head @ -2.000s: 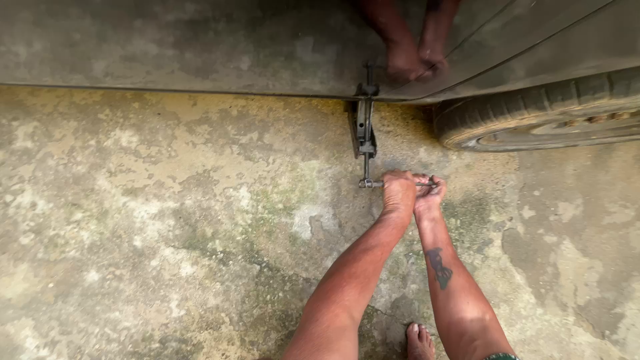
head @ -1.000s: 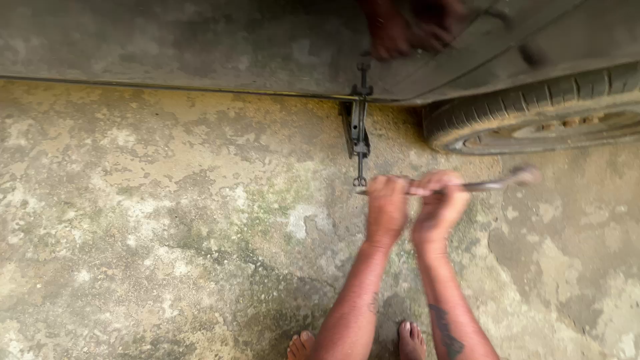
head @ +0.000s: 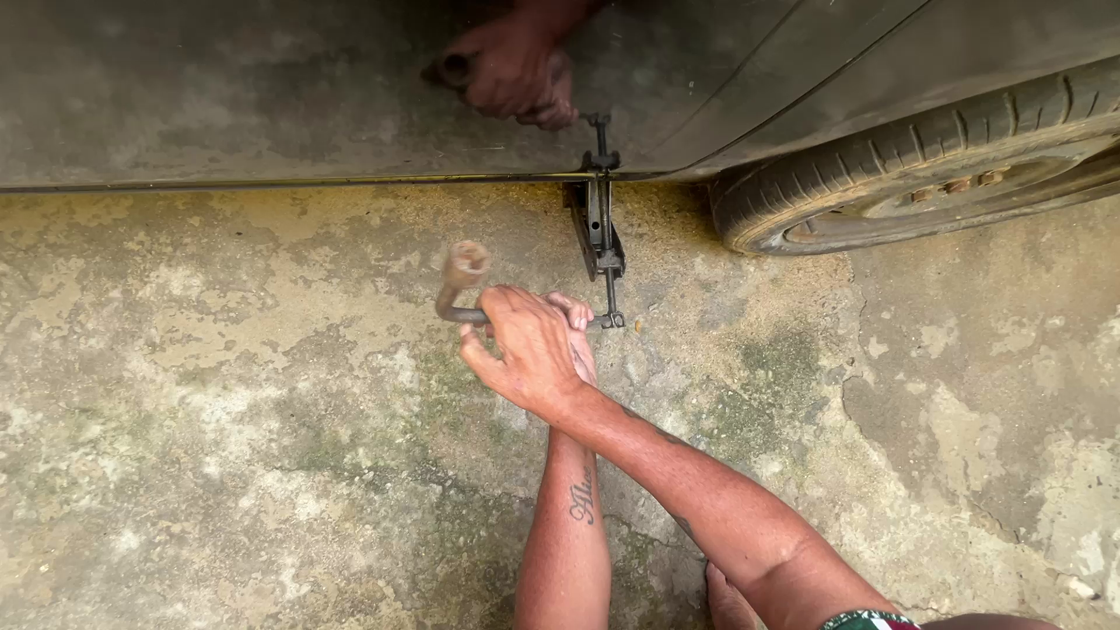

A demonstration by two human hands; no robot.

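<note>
A dark metal scissor jack (head: 595, 229) stands under the lower edge of the car. An L-shaped lug wrench (head: 451, 302) runs from the eye at the end of the jack's screw leftwards, with its rusty socket end up at the left. My right hand (head: 529, 350) is wrapped over the wrench bar near its bend, the thumb below it. Close to the screw's eye, my left hand (head: 573, 312) grips the bar, partly hidden beneath the right. My right forearm crosses over the left one.
The dark car's side panel (head: 262, 96) spans the top and reflects the hands and jack. To the right of the jack is a car wheel with a worn tyre (head: 787, 197). Below lies stained concrete ground (head: 219, 437); a bare foot (head: 728, 599) shows at the bottom.
The lug wrench has turned: its socket end, at the right of the hands one second ago, is now at the left. My right hand has moved left, its arm now across my left.
</note>
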